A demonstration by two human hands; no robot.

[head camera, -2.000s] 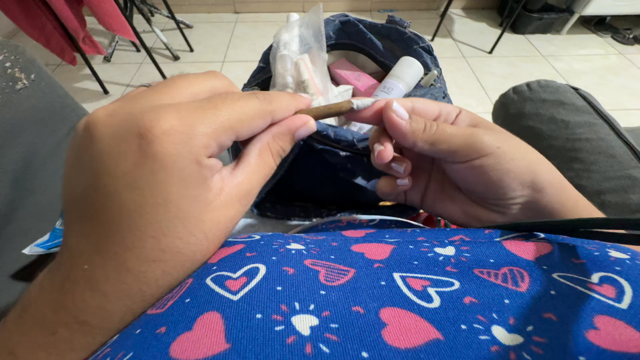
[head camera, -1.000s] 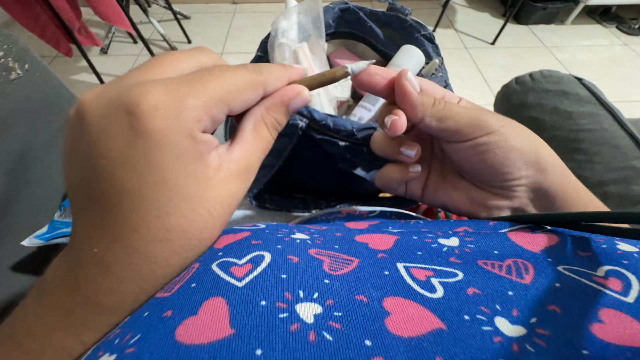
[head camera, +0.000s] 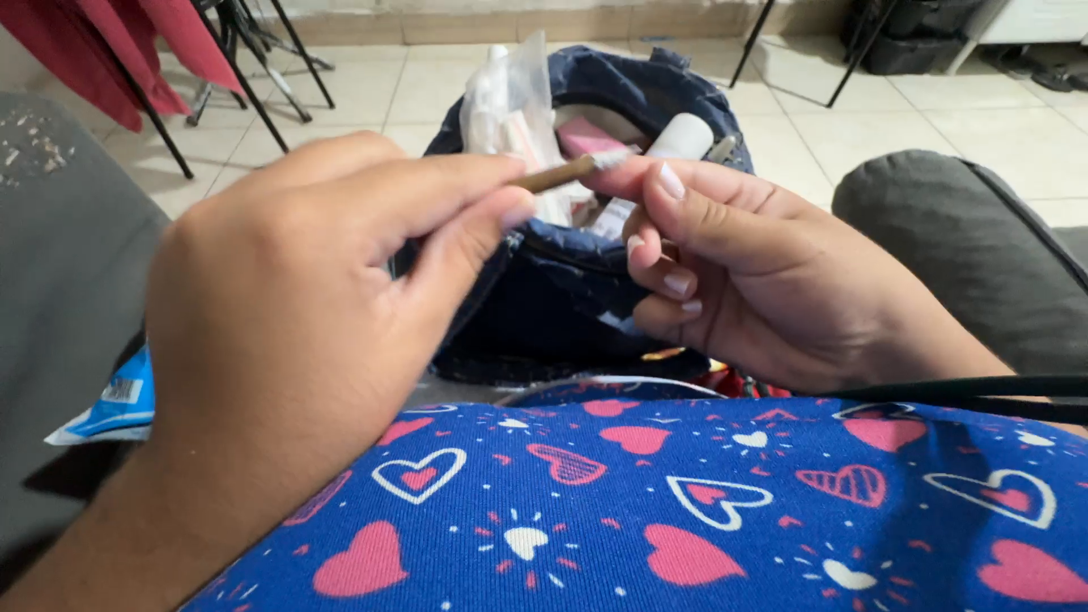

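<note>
Pinched between the thumb and forefinger of my left hand (head camera: 314, 255) is a slim brown stick-like tool (head camera: 557, 175) with a blurred whitish tip. That tip lies at the forefinger end of my right hand (head camera: 765, 263), whose thumb rests against the same forefinger; its other fingers are curled, and the nails look pale. Whether the tip touches nail or skin cannot be told. Beyond both hands stands an open dark blue fabric bag (head camera: 552, 297) holding a clear plastic bag (head camera: 510, 110), a pink item (head camera: 586, 134) and a white bottle (head camera: 682, 136).
Blue fabric printed with hearts (head camera: 544, 510) covers my lap. A grey cushion or armrest (head camera: 960, 246) is at right, a grey surface with small debris (head camera: 51, 212) at left. A blue packet (head camera: 127, 395) lies by my left wrist. Thin black legs (head camera: 858, 51) stand on the tiled floor.
The tool's tip has shifted slightly against the right forefinger's end. Both hands otherwise keep nearly the same pose.
</note>
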